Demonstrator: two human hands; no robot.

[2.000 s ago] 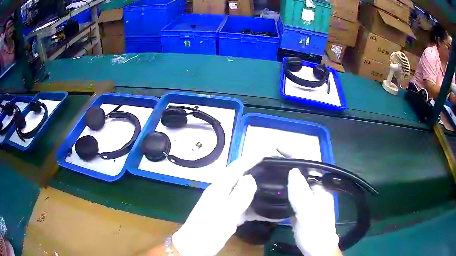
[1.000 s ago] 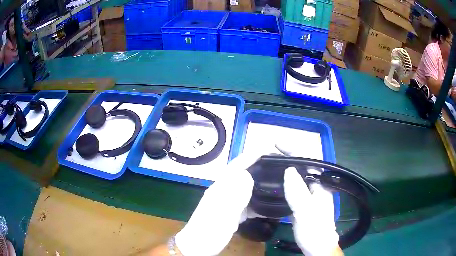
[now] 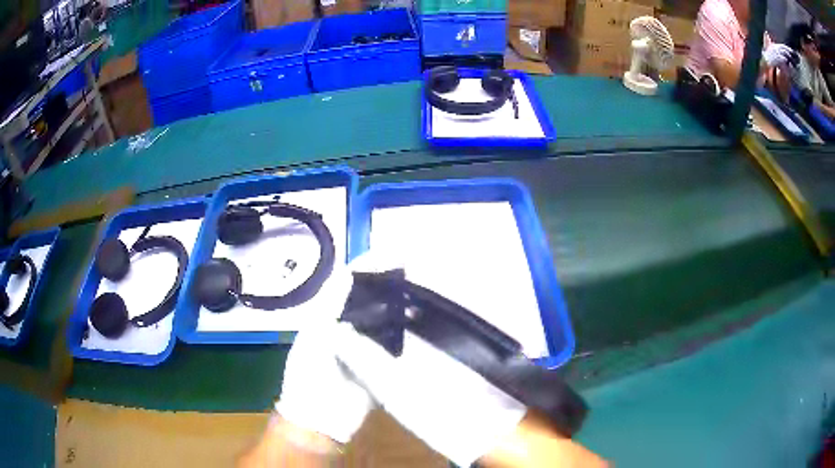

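A black headset (image 3: pixel 471 338) is held edge-on over the near side of a blue tray (image 3: pixel 540 274), which shows only its white liner. My left hand (image 3: pixel 320 384), in a white glove, is at the headset's left end, with its fingers partly hidden behind it. My right hand (image 3: pixel 439 398), also gloved, reaches across under the band, with its fingers at the same left end. Blue trays to the left hold a headset (image 3: pixel 320 242) with a tiny dark part (image 3: pixel 289 266) and another headset (image 3: pixel 174 274).
Another tray with a headset (image 3: pixel 471 105) lies on the far green bench (image 3: pixel 366 114). Blue bins (image 3: pixel 362 69), cartons and a small fan (image 3: pixel 645 55) stand behind. Two people are at the upper right. Brown cardboard (image 3: pixel 156 439) covers the near edge.
The view has turned right. The headset has been turned from its broad side to edge-on. My right hand has moved left along it, close to my left hand.
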